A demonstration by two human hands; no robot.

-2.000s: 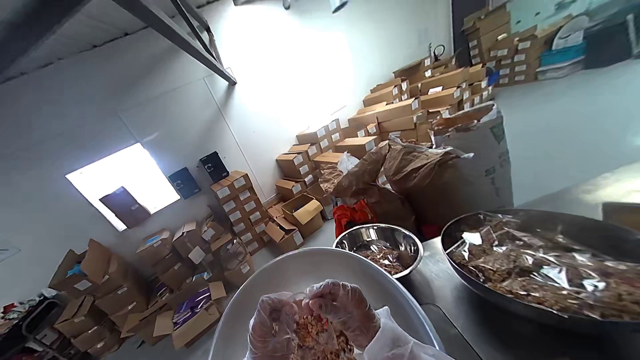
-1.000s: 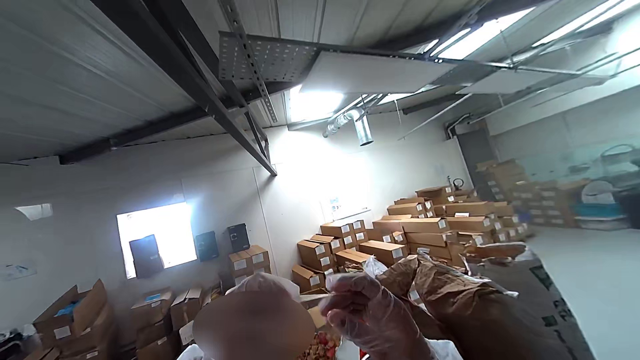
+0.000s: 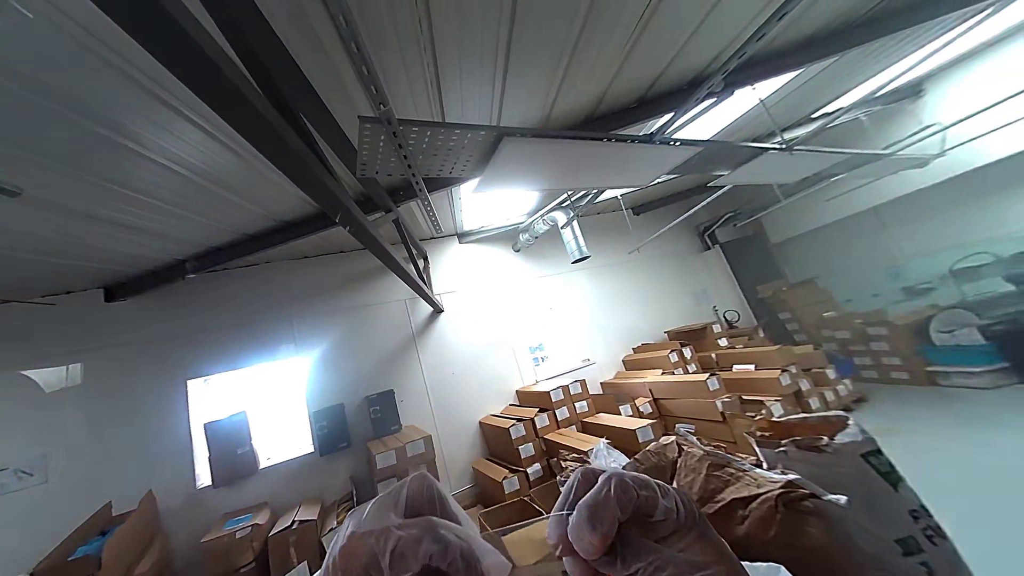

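At the bottom of the head view, my left hand (image 3: 412,534) is in a loose, clear plastic glove. Its lower part is cut off by the frame edge, and its fingers are too hidden to read. My right hand (image 3: 632,520), also in a thin clear glove, is to the right of it with the fingers curled together. A thin pale strand (image 3: 560,514) sticks out leftward from the pinched fingertips of my right hand; what it belongs to cannot be told. A gap separates the two hands, with cardboard boxes seen behind it.
Large brown paper sacks (image 3: 744,496) stand just beyond my right hand. Stacked cardboard boxes (image 3: 688,408) line the back wall, and opened cartons (image 3: 240,536) are at lower left. Overhead are a dark steel beam (image 3: 272,136) and a metal duct (image 3: 573,240).
The view has tilted up strongly. Two seconds ago my gloved hands held a crumbly mix together over a large pale bowl; now they are apart, and the bowls are out of view.
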